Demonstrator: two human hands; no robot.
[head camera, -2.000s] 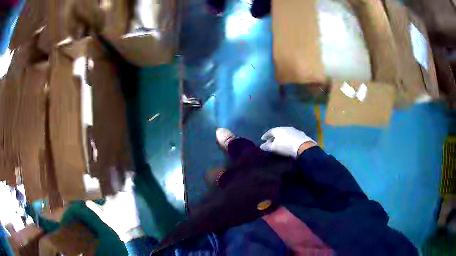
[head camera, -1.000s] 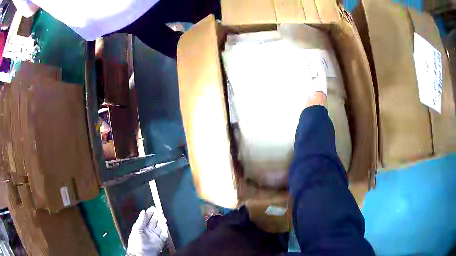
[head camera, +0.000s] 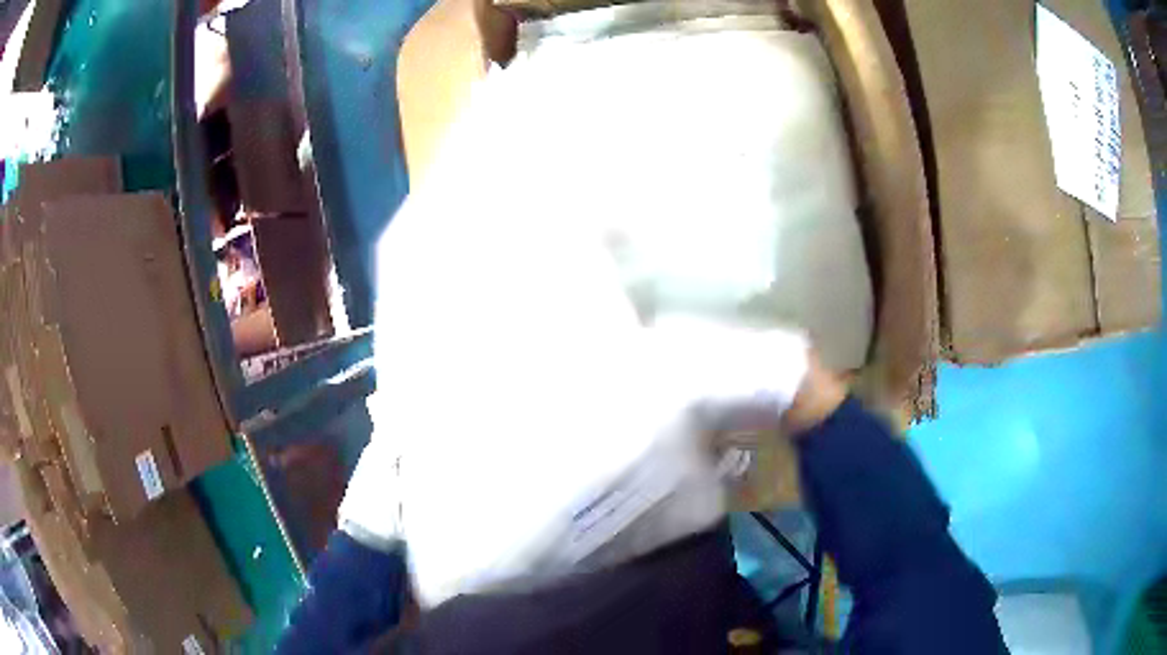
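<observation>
A stack of white sheets (head camera: 512, 346) is tilted across the near left part of a large shipping carton (head camera: 896, 218), with printing near its lower edge. My right hand (head camera: 742, 371), in a white glove, is on the stack's right side; its fingers blur into the white. My left hand (head camera: 374, 493), also white-gloved, is at the stack's lower left edge, its fingers partly hidden behind it. More white wrapped items (head camera: 768, 166) lie inside the carton.
Flattened cartons (head camera: 128, 333) are stacked on the green bench (head camera: 118, 96) at left. A closed carton (head camera: 998, 230) with a white label stands on the right. The floor (head camera: 1024, 435) is blue. A metal frame (head camera: 307, 397) stands between bench and carton.
The white sheets have come up out of the carton towards me. My left hand has risen to their left edge. My right hand has moved down nearer. The person at the upper left is out of view.
</observation>
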